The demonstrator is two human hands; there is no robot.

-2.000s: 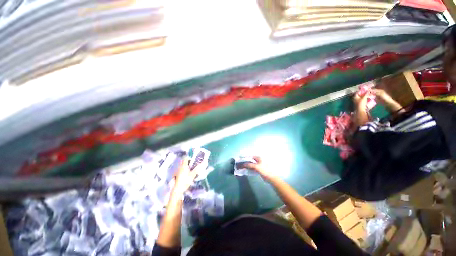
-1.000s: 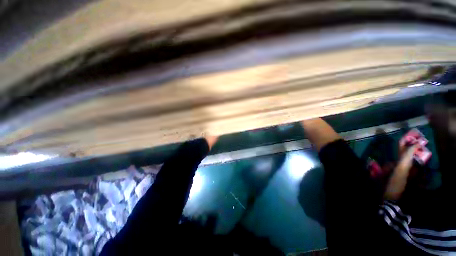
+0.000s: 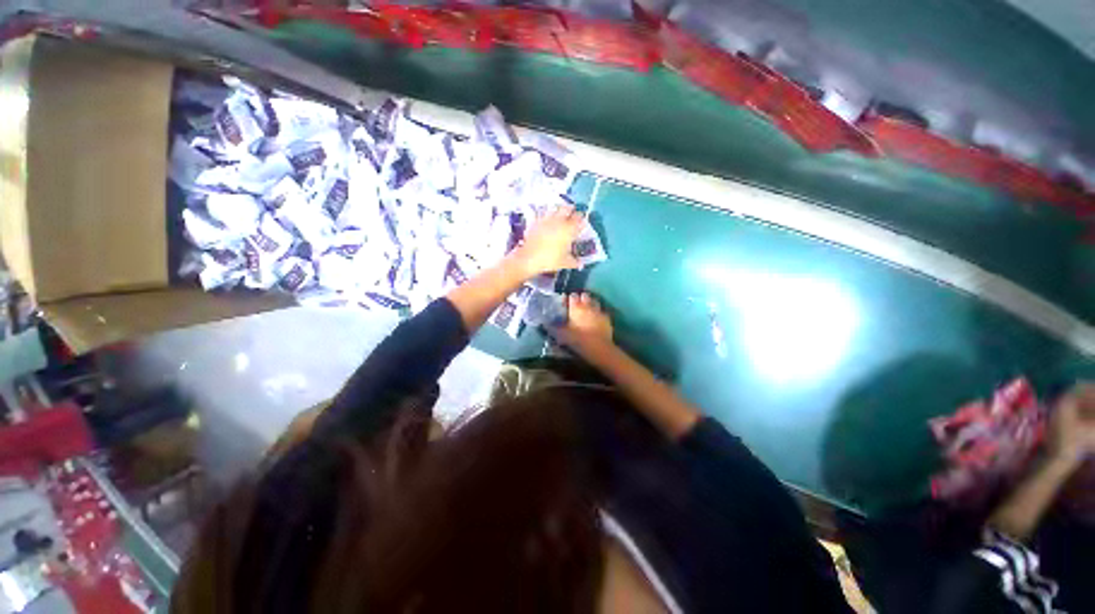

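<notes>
A heap of white sachets with dark printed blocks lies at the left and spills from an open brown carton onto the green worktable top. My left hand is at the right edge of the heap, with a sachet at its fingertips. My right hand is just nearer to me, its fingers closed on a sachet. Some sachets lie under and beside both hands, so how many each holds cannot be told.
A pale edge rail runs beyond the table. Past it, red packages stand in a row on the green conveyor belt. At the lower right, a neighbouring worker's hand is beside red packets.
The view has turned to the left and down. Both hands have come back from beyond the rail, under the shelf, to the heap's edge. The carton now shows, and the shelf is out of view.
</notes>
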